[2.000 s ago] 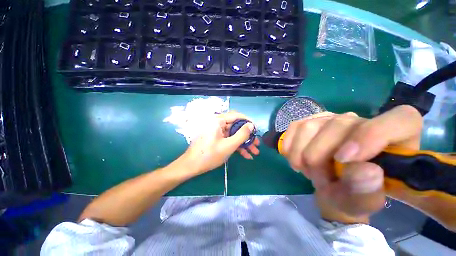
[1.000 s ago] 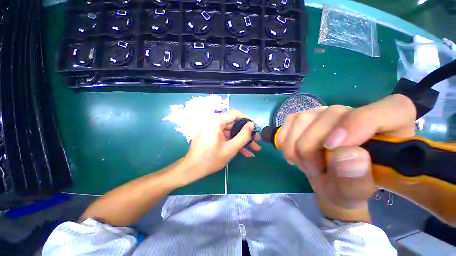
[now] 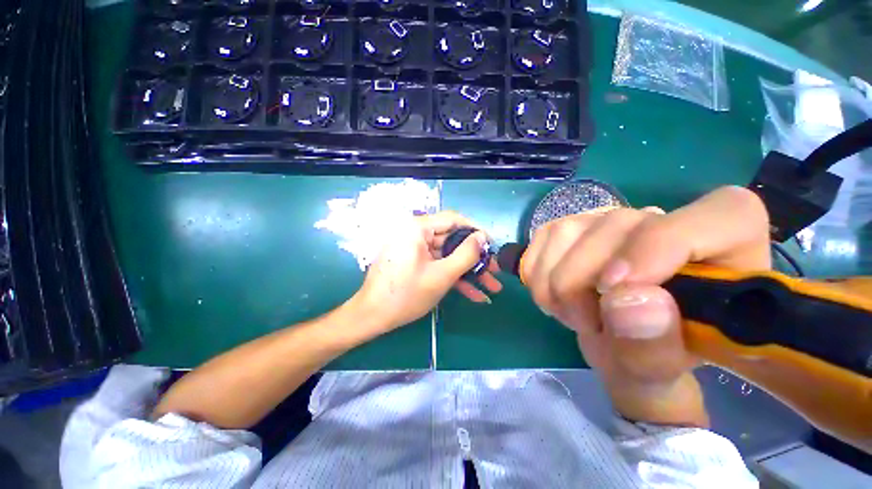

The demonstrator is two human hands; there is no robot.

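My left hand (image 3: 406, 282) holds a round black unit (image 3: 463, 245) between thumb and fingers above the green bench. My right hand (image 3: 636, 277) is closed around an orange and black electric screwdriver (image 3: 765, 310). Its dark nose (image 3: 511, 258) points left at the right edge of the unit. The nose and the unit nearly meet; whether the bit touches a screw is too small to tell. A round dish with grey speckled contents (image 3: 574, 202) is behind my right hand and partly hidden by it.
Stacked black compartment trays (image 3: 354, 153) with round units stand at the back. More black trays (image 3: 67, 210) are at the left. A bright white pile (image 3: 368, 222) lies left of my left hand. A flat clear bag (image 3: 669, 62), a crumpled clear bag (image 3: 813, 110) and a black box (image 3: 795, 196) are at right.
The screwdriver and my right hand have shifted slightly left, with the nose closer to the unit. My left hand has stayed nearly in place with the unit. My left sleeve has shifted.
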